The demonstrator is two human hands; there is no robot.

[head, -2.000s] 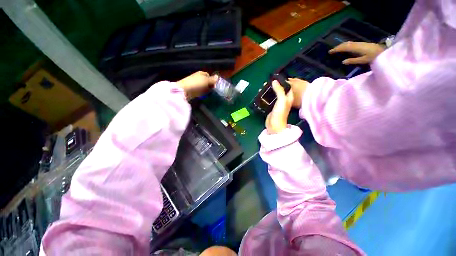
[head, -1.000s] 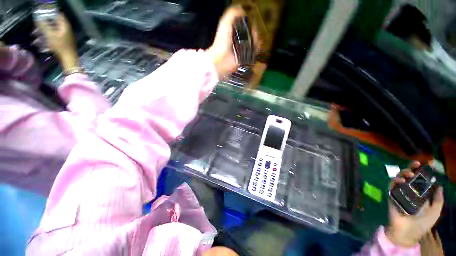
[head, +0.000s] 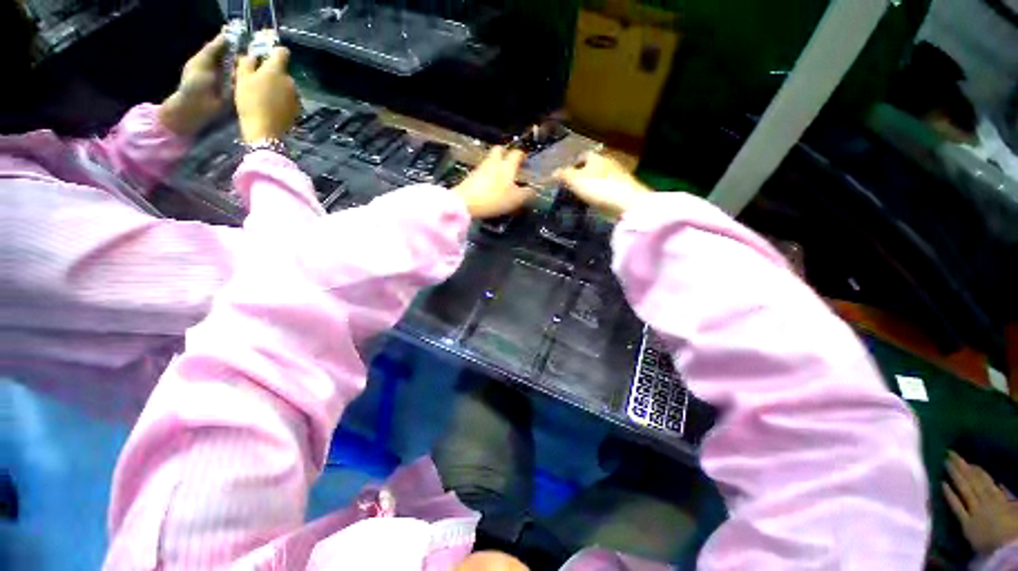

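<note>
My left hand (head: 493,185) and my right hand (head: 599,182) are close together over the back of the clear blister tray (head: 474,355). Dark phones (head: 562,221) lie just below them, and a shiny clear piece with dark bits (head: 547,147) shows between and behind them. Whether my fingers grip any of these is unclear. A white open phone (head: 656,385) lies in the tray's right part, its keypad visible and its upper half hidden by my right sleeve. Empty-looking pockets show in the tray's middle.
At left, a neighbour's hands (head: 266,98) hold open phones (head: 263,42) above a tray of dark phones (head: 374,139). A cardboard box (head: 621,69) and metal upright (head: 798,106) stand behind. A white slip (head: 912,388) and another person's hand (head: 982,502) are at right.
The view has turned slightly right to left of the bench. My right hand has moved from the far right to beside my left hand. The dark closed phones earlier in both hands are no longer clearly visible there.
</note>
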